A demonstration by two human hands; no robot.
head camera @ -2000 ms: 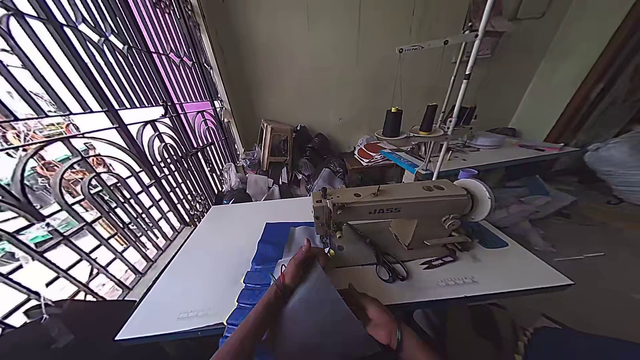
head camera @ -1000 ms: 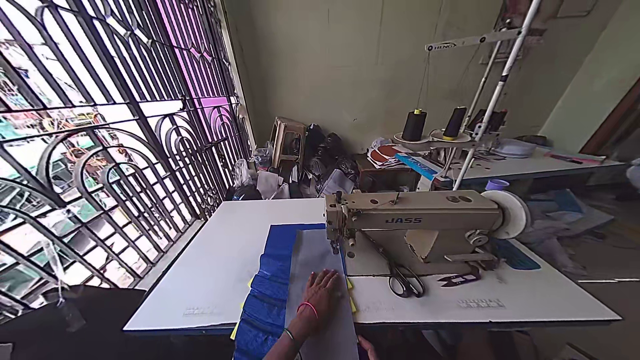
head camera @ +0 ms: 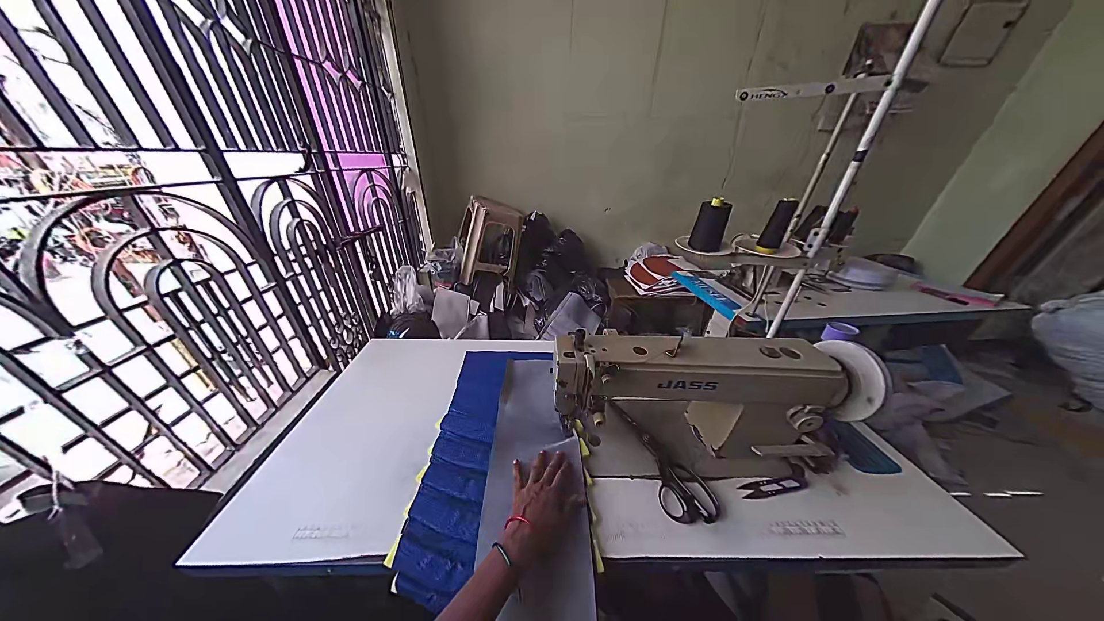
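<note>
My left hand [head camera: 545,504] lies palm down, fingers slightly apart, on a long grey strip of material [head camera: 526,414]. This strip rests over blue gathered fabric [head camera: 453,483] with yellow edging showing at both sides. Both layers run along the table and past its front edge. The strip's far part is beside the needle end of a beige Jass sewing machine [head camera: 707,371], left of the needle area. My right hand is out of sight. Black-handled scissors [head camera: 681,496] and small thread snips [head camera: 774,487] lie on the table right of the fabric.
The white sewing table [head camera: 345,448] stands beside a black metal grille [head camera: 190,259]. Behind it are a stool [head camera: 492,237], plastic bags and scraps. Cones of black thread [head camera: 711,226] sit on a stand at the back right, near a second table [head camera: 897,302]. A white sack [head camera: 1074,345] is at far right.
Two seconds ago both hands held the grey strip up near the needle; one second ago it lay flat under my left hand. My right hand, partly visible then at the strip's near end, has left view.
</note>
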